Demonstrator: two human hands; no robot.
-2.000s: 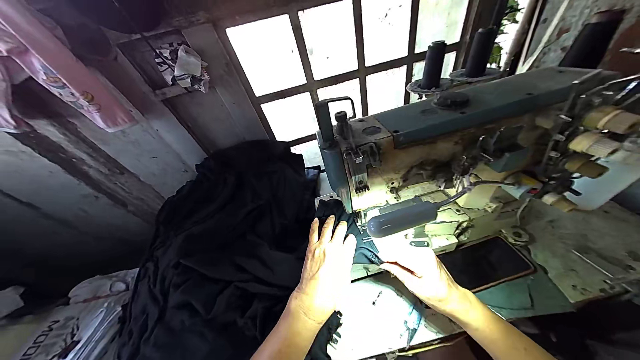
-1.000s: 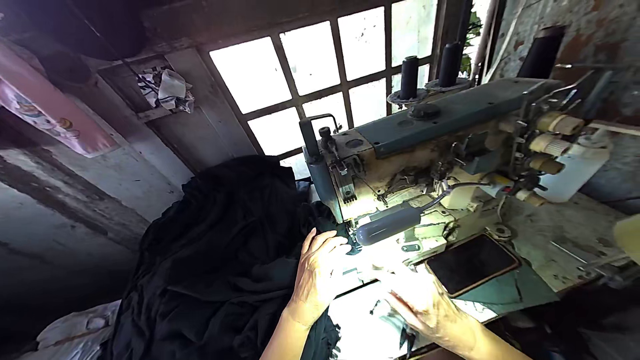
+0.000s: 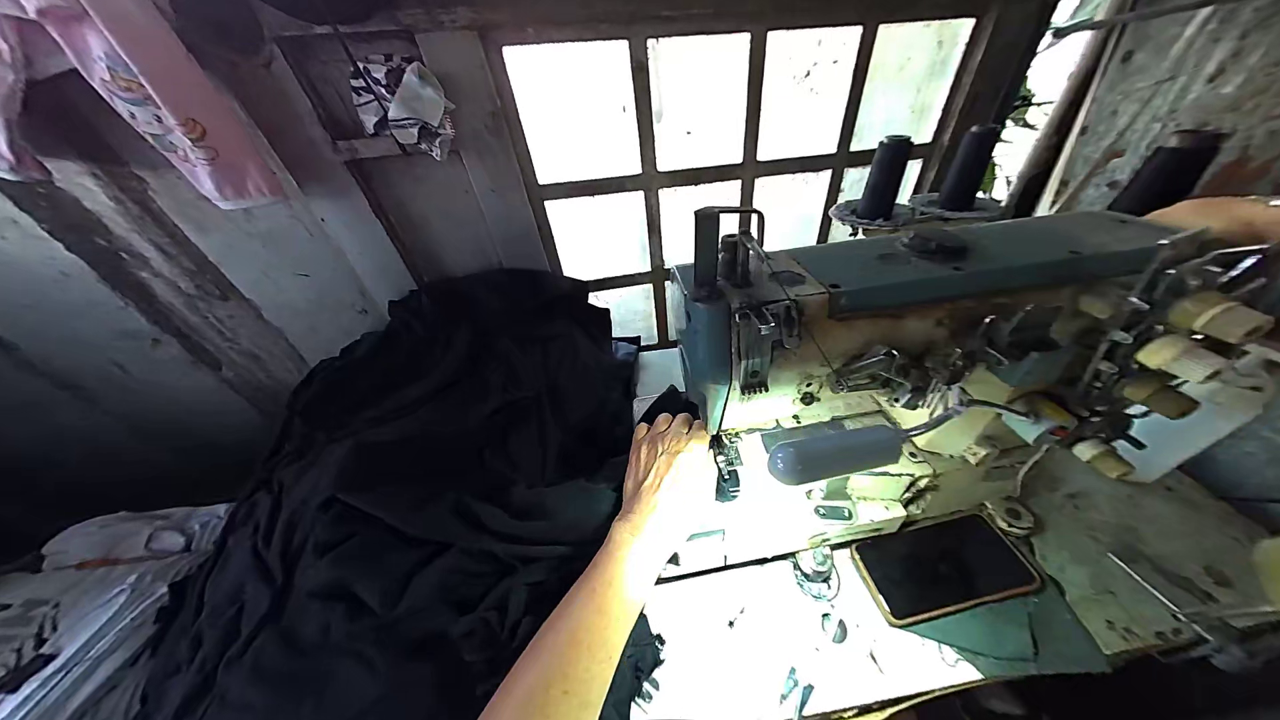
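My left hand (image 3: 662, 465) rests on black fabric just left of the needle area of an industrial sewing machine (image 3: 850, 350), its fingertips on a small dark fold behind the presser foot (image 3: 727, 455). Whether the fingers pinch the cloth is hard to see. A large heap of black fabric (image 3: 450, 480) lies left of that arm. My right hand (image 3: 1215, 215) shows only in part at the right edge, behind the machine's far end; its fingers are hidden. A grey lamp (image 3: 835, 455) throws bright light over the needle area.
A smartphone (image 3: 945, 568) lies on green cloth (image 3: 1050, 630) in front of the machine. Black thread cones (image 3: 884, 178) stand behind it, near the barred window (image 3: 700, 110). Folded pale cloth (image 3: 130, 540) is at the lower left, and a pink printed cloth (image 3: 165, 110) hangs above.
My right hand has left the bright area by the needle and is now at the machine's far right end. My left hand stays near the needle area, on the fabric.
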